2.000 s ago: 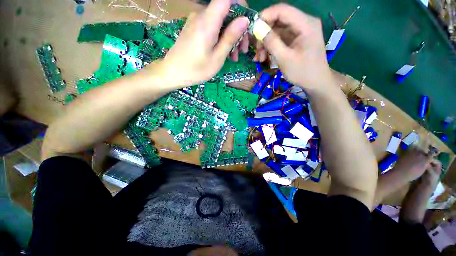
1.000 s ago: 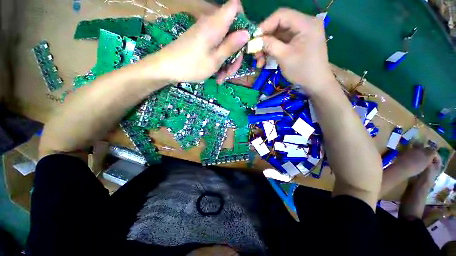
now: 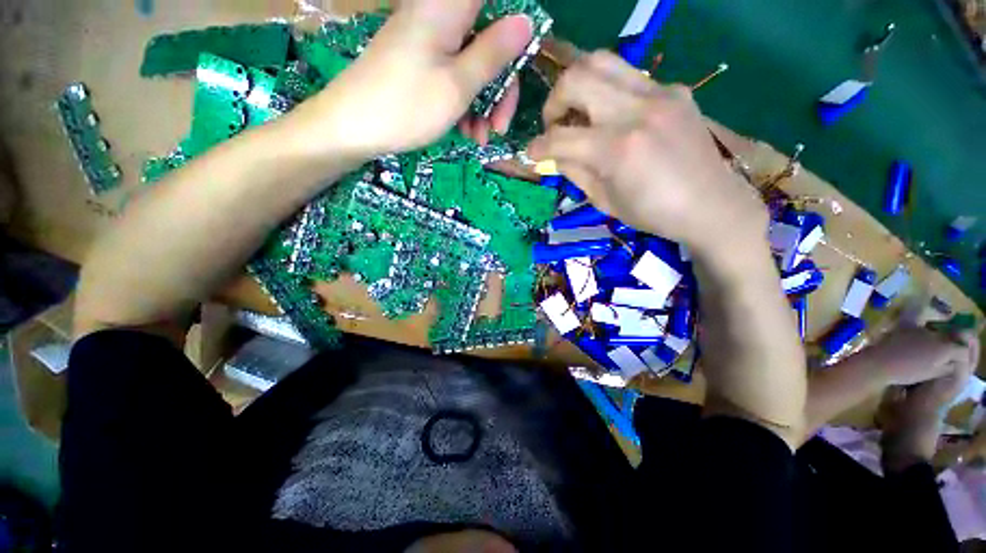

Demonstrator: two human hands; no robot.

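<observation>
My left hand [image 3: 432, 81] holds a green circuit board strip [image 3: 517, 59] between thumb and fingers at the top of the view. My right hand [image 3: 638, 140] is to the right of the strip, fingers bent, with a yellow covering on one fingertip. Thin wires show between the right fingers and the strip; whether the fingers grip them is hidden. A heap of green board panels [image 3: 432, 243] lies below my left forearm. A heap of blue battery cells with white pads [image 3: 616, 292] lies below my right hand.
A green belt [image 3: 800, 65] with scattered blue cells [image 3: 897, 186] runs along the upper right. A single board strip [image 3: 87, 138] lies at far left. Another person's hands [image 3: 930, 362] work at the right edge. Silver metal boxes [image 3: 265, 362] sit below the table edge.
My right hand has moved down and away from the board strip, and its fingers have curled. My left hand still holds the strip, slightly further left. Cells on the belt have shifted left.
</observation>
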